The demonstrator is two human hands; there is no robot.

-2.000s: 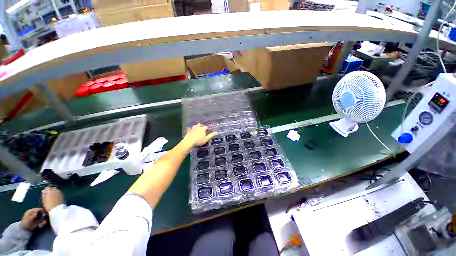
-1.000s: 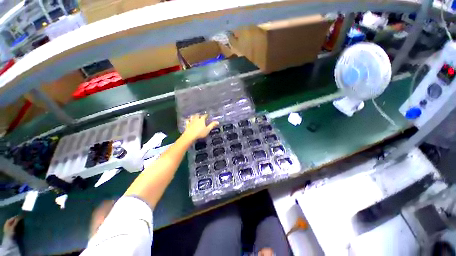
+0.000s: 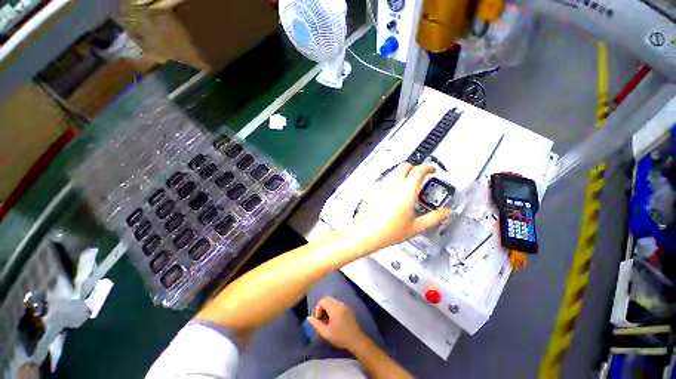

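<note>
My left hand (image 3: 396, 203) reaches over the white machine top, with thumb and fingers at opposite edges of a dark rounded-square watch case (image 3: 436, 194) at the fixture. Whether the case rests on the fixture is unclear. My right hand (image 3: 335, 323) lies at my lap with curled fingers, beside a small blue spot (image 3: 308, 330); whether it holds anything cannot be told. The clear blister tray (image 3: 178, 294) with rows of dark cases lies on the green bench at left.
A black handheld controller (image 3: 517, 212) lies right of the fixture. A red button (image 3: 433, 296) is on the machine's front edge. A black cable chain (image 3: 436, 137) lies behind my left hand. A white fan (image 3: 315, 31) stands on the bench. A metal post (image 3: 415, 81) rises behind the machine.
The view has turned right, towards the machine. My left hand has moved from the blister tray to the fixture and is now at a watch case. My right hand shows more fully at my lap.
</note>
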